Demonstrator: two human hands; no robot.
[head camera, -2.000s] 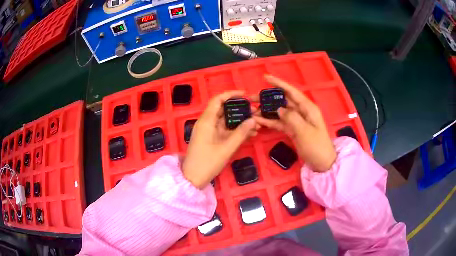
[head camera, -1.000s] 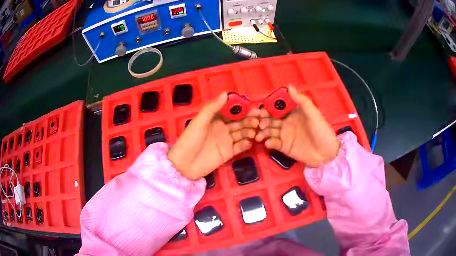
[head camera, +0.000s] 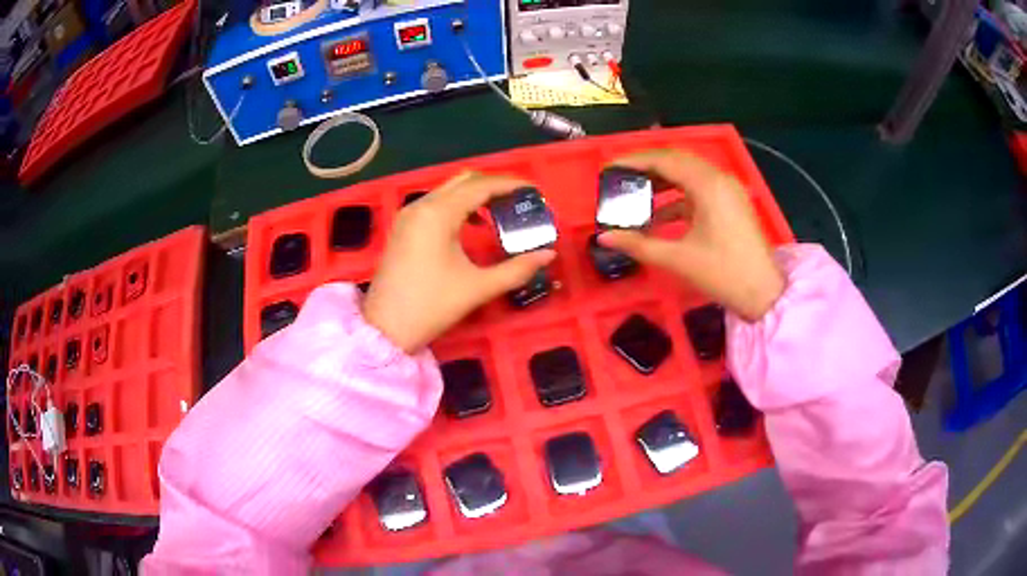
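Note:
My left hand (head camera: 445, 261) holds a smartwatch body (head camera: 524, 222) between thumb and fingers, screen up, with small white marks lit. My right hand (head camera: 704, 231) holds another smartwatch body (head camera: 624, 200) the same way, also lit with small marks. The two watches are apart, above the upper middle of the red compartment tray (head camera: 512, 422). Two more dark watch bodies lie in pockets just below the held ones, partly hidden by the hands. Several watches lie screen up in the other rows; one (head camera: 642, 342) sits turned askew in its pocket.
A second red tray (head camera: 124, 360) with small watches and a white cable block (head camera: 53, 429) lies at left; another red tray (head camera: 113, 84) is far left. Behind are a pale ring (head camera: 341, 145), a blue controller box (head camera: 358, 84), a grey power supply (head camera: 565, 36) and a cable connector (head camera: 556, 124).
Both watches have turned from red backs facing me to screens up. My hands have moved apart. The view has shifted slightly.

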